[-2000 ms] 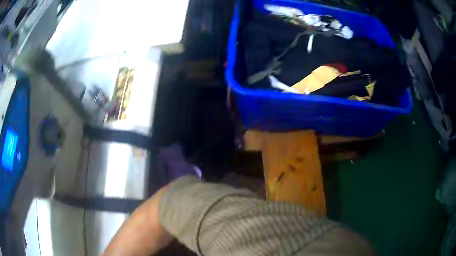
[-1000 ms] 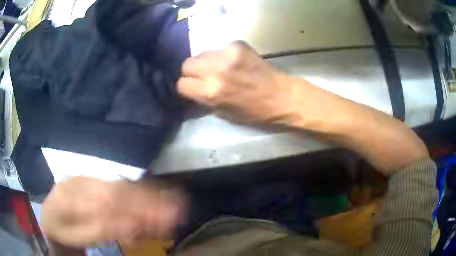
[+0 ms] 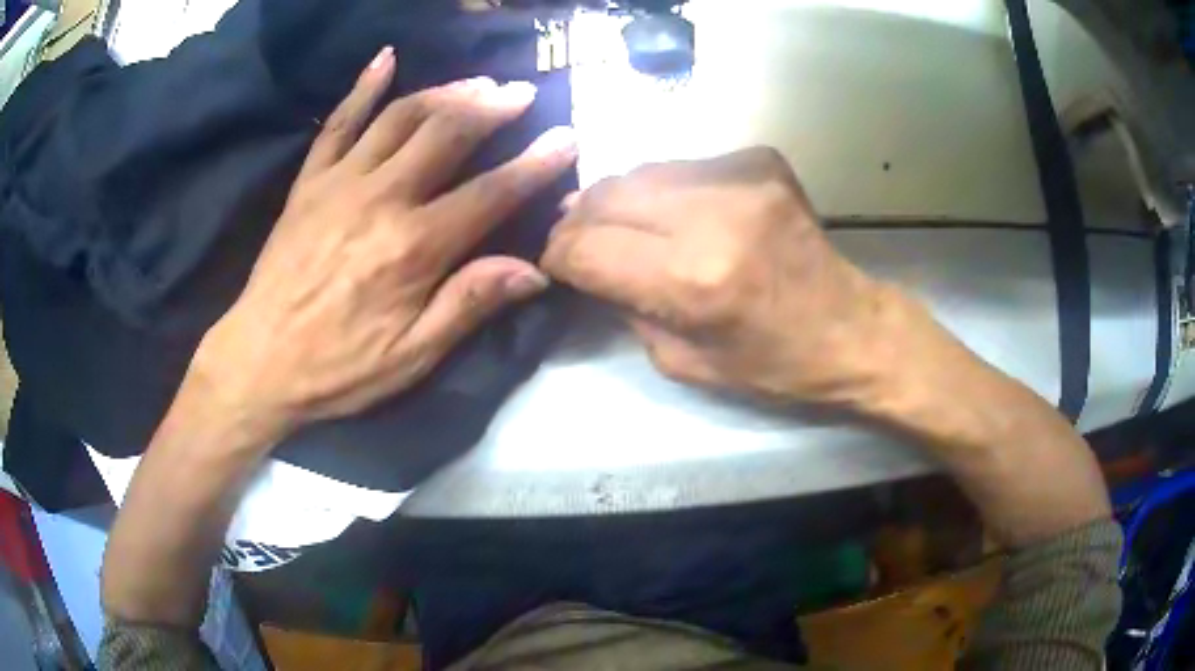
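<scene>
A dark garment [image 3: 144, 197] covers the left side of the pale machine bed [image 3: 904, 105]. A white panel with black letters [image 3: 295, 514] hangs from it at the lower left. My left hand [image 3: 380, 256] lies spread flat on the garment, fingers apart, fingertips near the bright needle area. My right hand [image 3: 721, 262] is closed at the garment's right edge, thumb and fingers pinching it; the pinched part is mostly hidden. The presser foot area [image 3: 553, 46] is in glare at top centre, beside a dark round machine part [image 3: 658, 43].
Black straps [image 3: 1059, 223] cross the machine bed at the right. The rounded front table edge [image 3: 590, 496] runs below my hands. A wooden bench [image 3: 904, 616] shows below, and a blue crate rim [image 3: 1153, 511] at the lower right.
The view has swung from the crate back to the machine. My left hand has moved up from the white panel and now lies flat on the garment. My right hand still pinches the edge.
</scene>
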